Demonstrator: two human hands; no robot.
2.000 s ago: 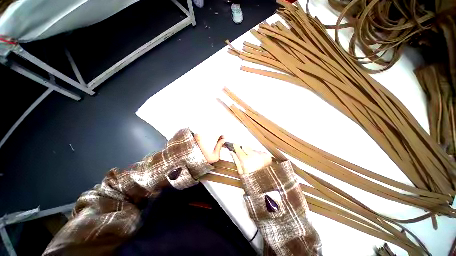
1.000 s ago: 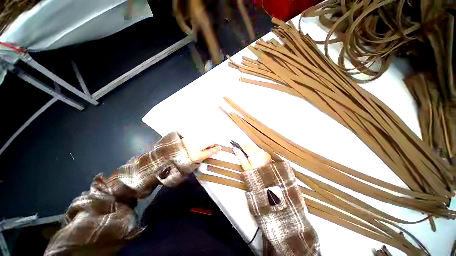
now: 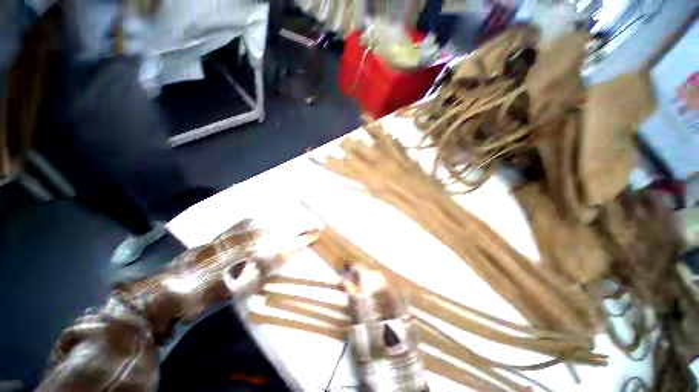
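Observation:
The frame is blurred. My left hand (image 3: pixel 293 240) reaches over the white table, its fingertips at the end of a tan-brown strap (image 3: pixel 337 253); whether they grip it is unclear. My right hand (image 3: pixel 365 280) is lower and to the right, closed around dark thread snips (image 3: pixel 347 269), of which only a small part shows. The near bundle of straps (image 3: pixel 306 308) runs under and beside my right hand and sleeve, with ends at the near table edge. The far pile of straps (image 3: pixel 452 227) lies fanned across the table.
Coiled straps (image 3: pixel 479 126) and crumpled brown pieces (image 3: pixel 617 130) lie at the far right. A red crate (image 3: pixel 375 80) stands beyond the table. A person in dark trousers (image 3: pixel 126 145) is at the left, one shoe near the table's left corner. A white-framed table (image 3: pixel 218 126) stands behind.
The view has swung up and right, showing more of the red crate and brown pieces. A person has come into view at the left. My left hand has moved away from my right hand, towards the strap ends.

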